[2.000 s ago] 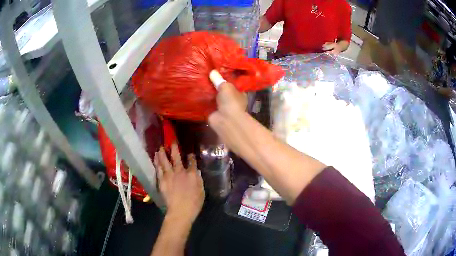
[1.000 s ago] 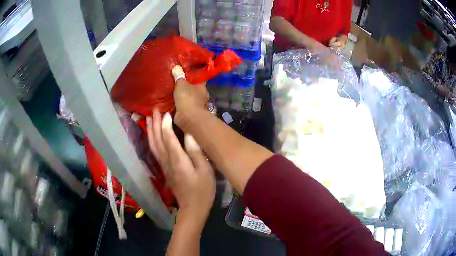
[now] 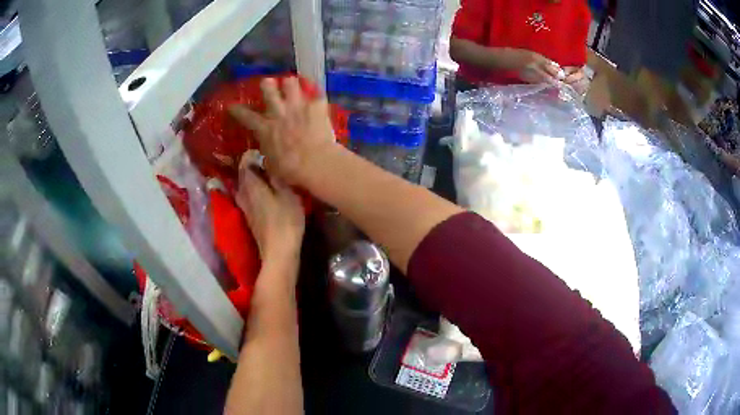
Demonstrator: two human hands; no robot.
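Observation:
A red plastic bag (image 3: pixel 212 121) sits behind the slanting grey-white rack bars. My right hand (image 3: pixel 294 134) lies on the bag's front with its fingers spread. My left hand (image 3: pixel 272 207) is just below it, its fingertips against the bag's lower front; whether they pinch the bag is hidden. Another bright red bag or cloth (image 3: pixel 231 239) lies beneath, left of my left wrist, partly under clear plastic. Pale wraps show on my left fingers.
A steel vacuum flask (image 3: pixel 359 300) stands right of my left forearm, beside a clear flat box (image 3: pixel 388 369) with a red-and-white label. A clear bag of white parts (image 3: pixel 560 243) and crumpled bags (image 3: pixel 681 219) are at right. Blue-edged stacked boxes (image 3: pixel 381 85) and a person in red (image 3: pixel 519 36) are behind.
The knotted red bag has moved left and down behind the rack bars. My right hand has let go of its top and now lies flat on it; my left hand has moved beneath the right.

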